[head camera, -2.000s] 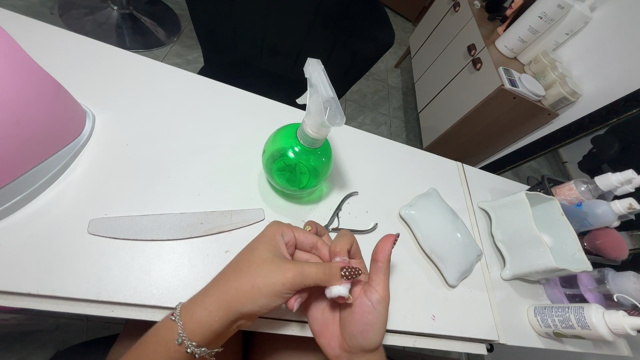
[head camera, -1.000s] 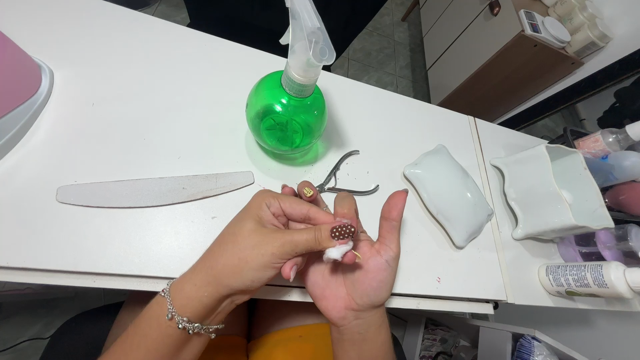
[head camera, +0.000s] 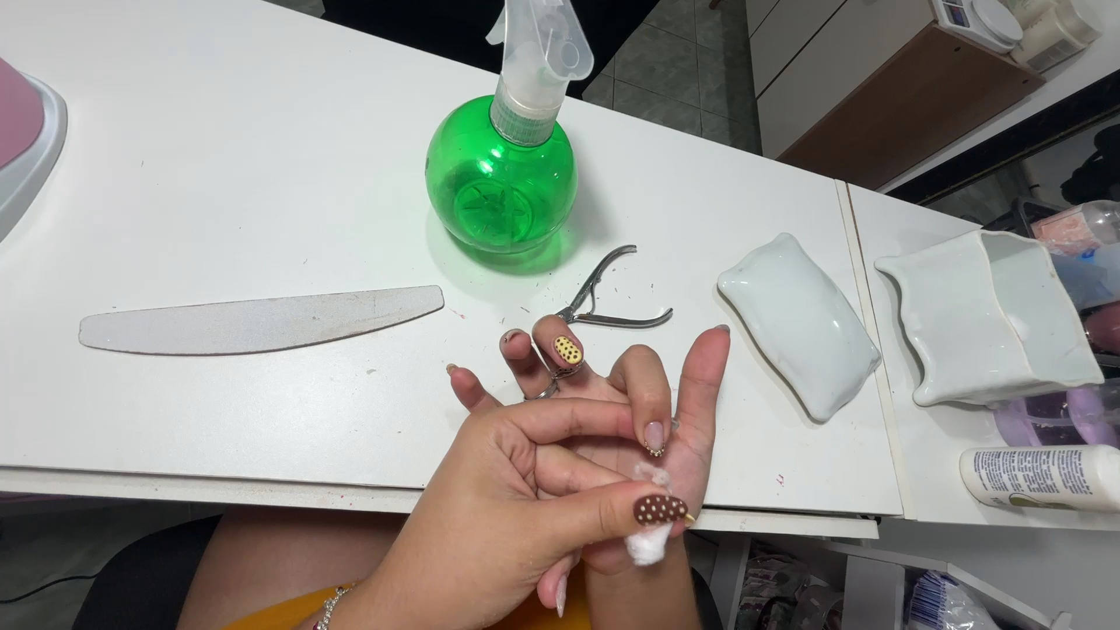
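In the head view my left hand (head camera: 516, 499) pinches a small piece of white cotton (head camera: 647, 544) between thumb and fingers, the thumb nail brown with white dots. A thin golden tip shows beside that nail. Behind it, my right hand (head camera: 691, 429) is palm up with its fingers bent and apart; the left hand covers part of the palm. One of its nails is yellow with dark dots. Metal cuticle nippers (head camera: 595, 302) lie on the white table just beyond the fingertips. A grey nail file (head camera: 262, 321) rests to the left.
A green spray bottle (head camera: 501, 184) stands behind the hands. To the right are a white ceramic lid (head camera: 801, 324) and an open white ceramic container (head camera: 954, 324). A white bottle (head camera: 1041, 477) lies near the right edge. A pink and white object (head camera: 35, 149) sits at the far left.
My right hand's fingers have spread and curled differently, so more of them show beyond the left hand. The left hand still pinches the cotton. The view has moved closer to the table.
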